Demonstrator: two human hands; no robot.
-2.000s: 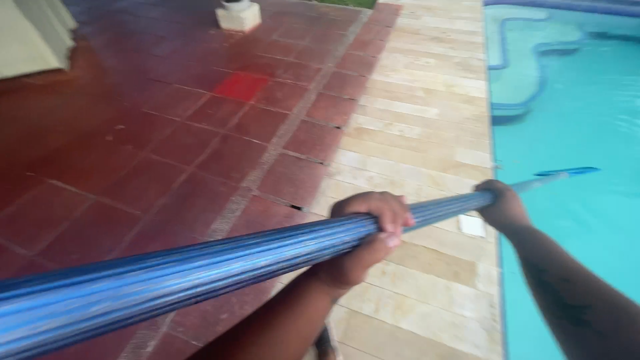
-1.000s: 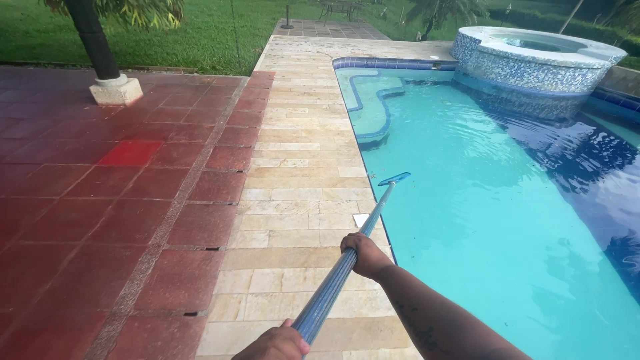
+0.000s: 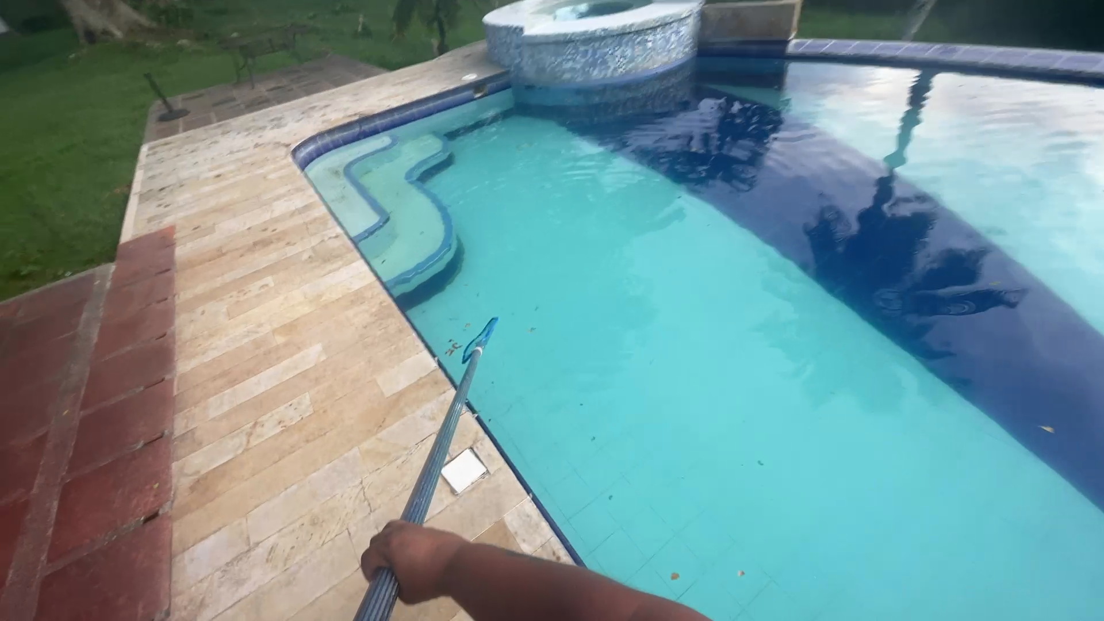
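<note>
My right hand [image 3: 412, 561] is wrapped around a long ribbed blue-grey telescopic pole [image 3: 442, 444] at the bottom of the view. The pole reaches forward over the pool's edge. At its far end a blue pool skimmer head [image 3: 479, 340] is at the water near the left side of the pool. Small brown leaves [image 3: 453, 348] lie just left of the skimmer head. My left hand is out of view, and the near end of the pole is cut off by the frame.
Pale stone coping [image 3: 259, 345] runs along the pool, with a white square cover [image 3: 464, 471] near the pole. Red tiles [image 3: 112, 500] lie at the left. Curved steps [image 3: 414, 207] sit in the pool's corner; a round mosaic-tiled spa [image 3: 604, 43] stands behind. A few leaves dot the water.
The view has swung right, toward the pool. My left hand, on the pole in both earlier frames, has left the view. My right hand is still around the pole.
</note>
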